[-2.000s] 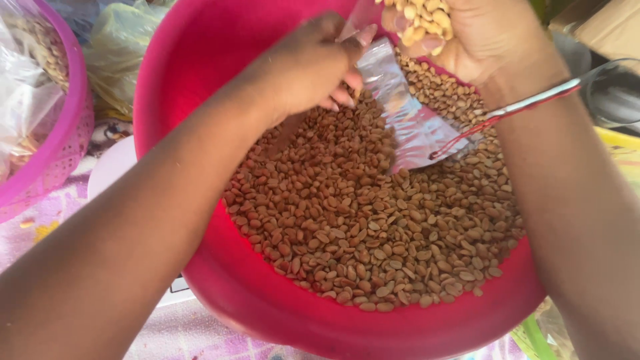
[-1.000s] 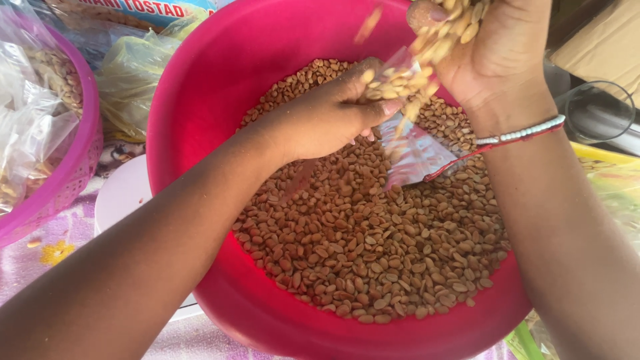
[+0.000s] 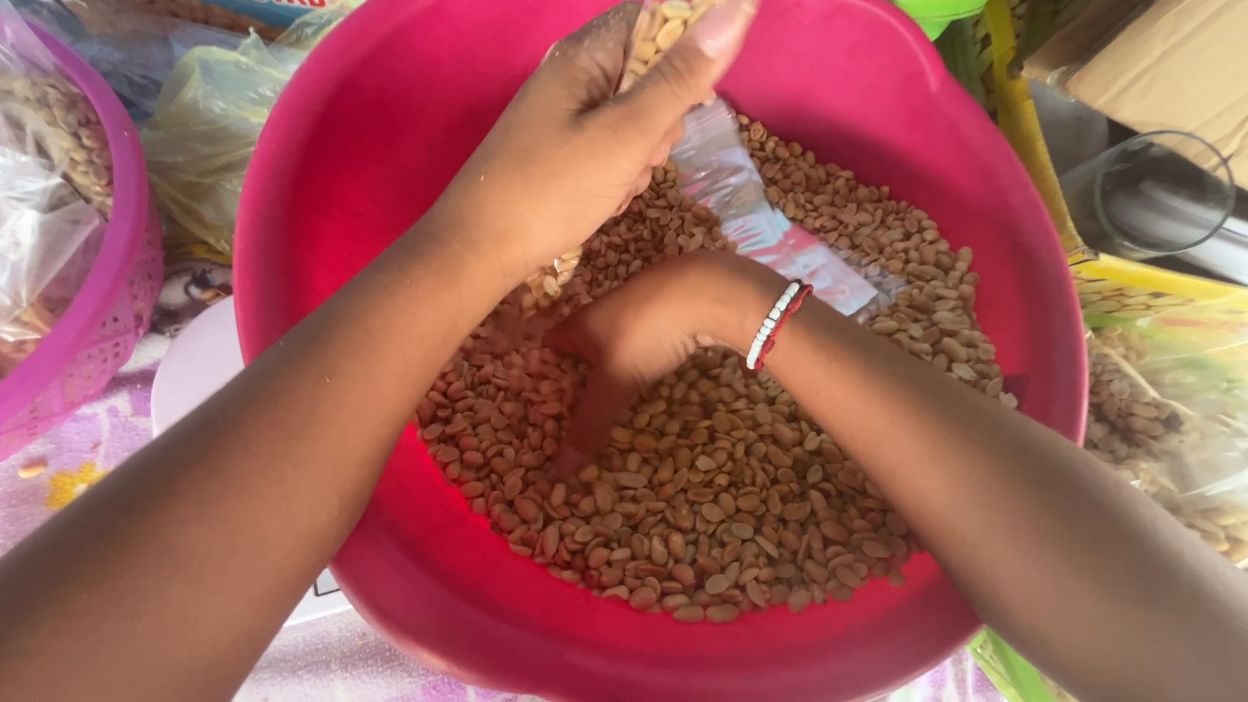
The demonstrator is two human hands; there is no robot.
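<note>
A large pink plastic basin (image 3: 663, 658) holds a wide heap of shelled peanuts (image 3: 741, 526). Above its far side, my left hand (image 3: 595, 146) grips a small clear plastic bag (image 3: 639, 49) with peanuts in it. My right hand (image 3: 634, 341), with a beaded bracelet (image 3: 775, 327) at the wrist, reaches into the heap; its fingertips are partly hidden among the nuts, so its hold is unclear. Behind my right wrist, flat plastic bags (image 3: 770, 224) with coloured print lie on the peanuts. A few nuts show just under my left wrist.
A purple openwork basket (image 3: 132, 195) with bagged peanuts stands at the left, beside a crumpled yellowish bag (image 3: 219, 117). To the right are a drinking glass (image 3: 1160, 195), a cardboard box (image 3: 1170, 78) and a clear bag of peanuts (image 3: 1150, 419). A patterned cloth (image 3: 331, 663) lies beneath the basin.
My right hand has come down from above the basin's far side into the heap. Peanuts were spilling between my hands a second ago. My left hand is now raised, closed around the bag.
</note>
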